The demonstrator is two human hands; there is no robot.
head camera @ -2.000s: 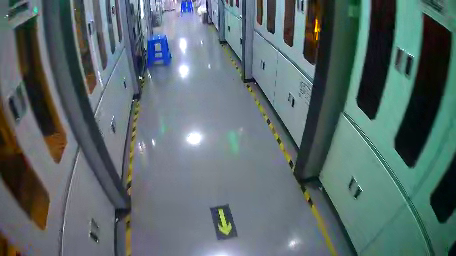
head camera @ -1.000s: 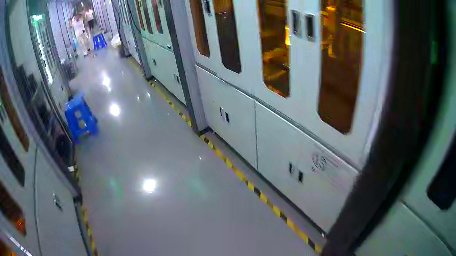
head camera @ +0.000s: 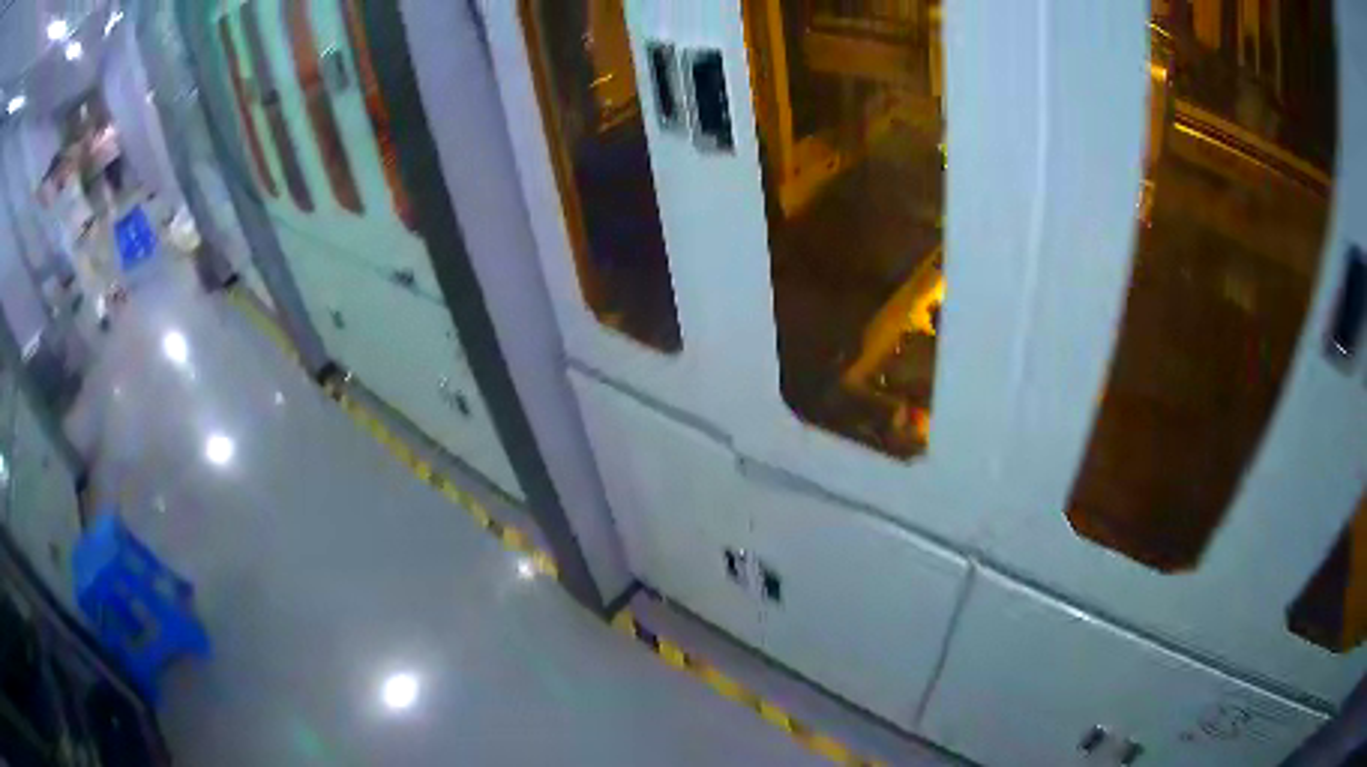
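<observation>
Neither of my hands is in view. A white machine door [head camera: 997, 285] with dark amber windows stands nearest on the right. Through one amber window [head camera: 862, 225] some bright yellow-lit machine parts show, too blurred to name. Black door handles [head camera: 691, 98] sit side by side between two windows. Below are pale lower panels [head camera: 840, 577] with small dark latches [head camera: 753, 575].
A grey pillar [head camera: 517, 300] stands between machines. Yellow-black tape [head camera: 450, 492] edges the grey floor [head camera: 323, 555]. A blue stool [head camera: 138, 599] stands at lower left, another blue stool [head camera: 135, 235] far off. Blurred shapes, possibly people, are at the aisle's far end.
The view has turned right and moved closer to the right-hand machines. The near blue stool now lies lower and further left in the picture. The far end of the aisle has shifted left.
</observation>
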